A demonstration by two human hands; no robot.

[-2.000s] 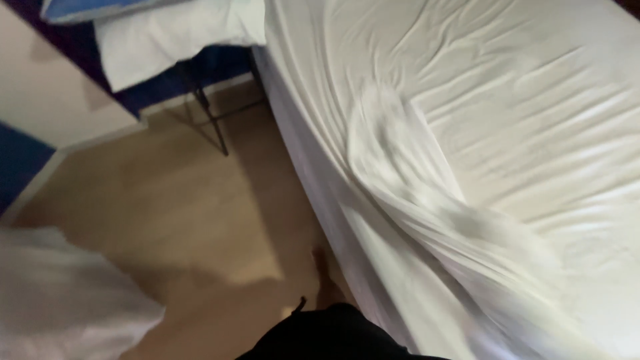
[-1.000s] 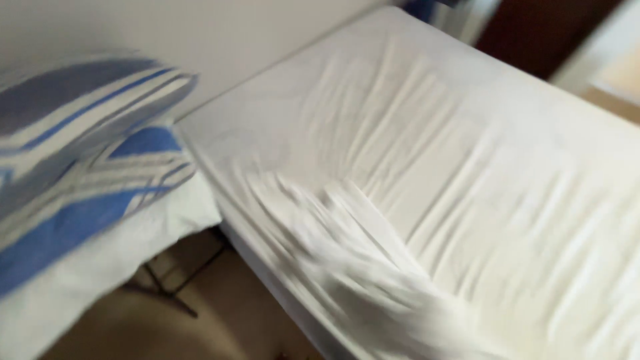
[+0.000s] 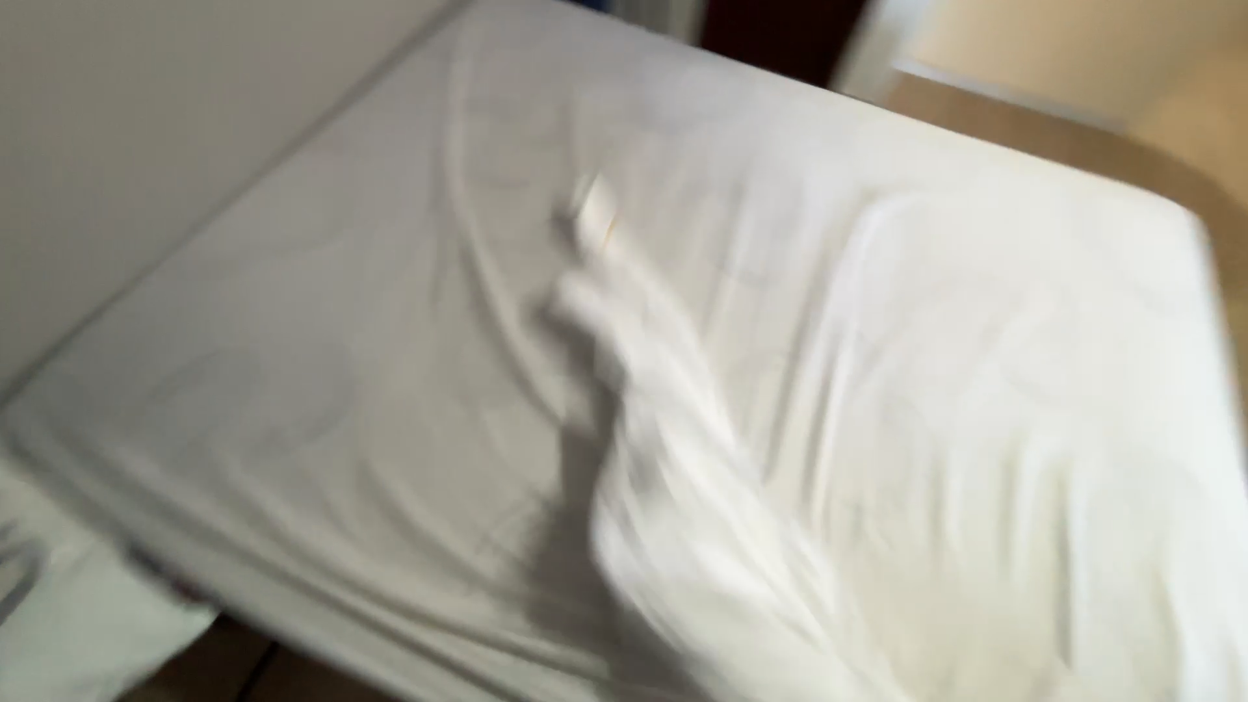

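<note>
Neither my left hand nor my right hand shows in the head view. A pale fitted sheet (image 3: 409, 322) covers the mattress, with long wrinkles running along the near edge and across the middle. On top of it lies a bunched white cloth (image 3: 702, 507), stretching from the centre down to the bottom edge, its narrow end pointing toward the far side. The picture is blurred, so the cloth's folds are hard to make out. What my hands hold or touch is hidden from view.
A plain wall (image 3: 175, 117) borders the bed on the left. White fabric with a grey pattern (image 3: 88, 595) hangs at the lower left beside the mattress. Beyond the far edge are a dark reddish panel (image 3: 780, 34) and tan floor (image 3: 1033, 127).
The view has swung across the bed. The white cloth, which lay along the near side of the bed before, now reaches up over the middle of the mattress.
</note>
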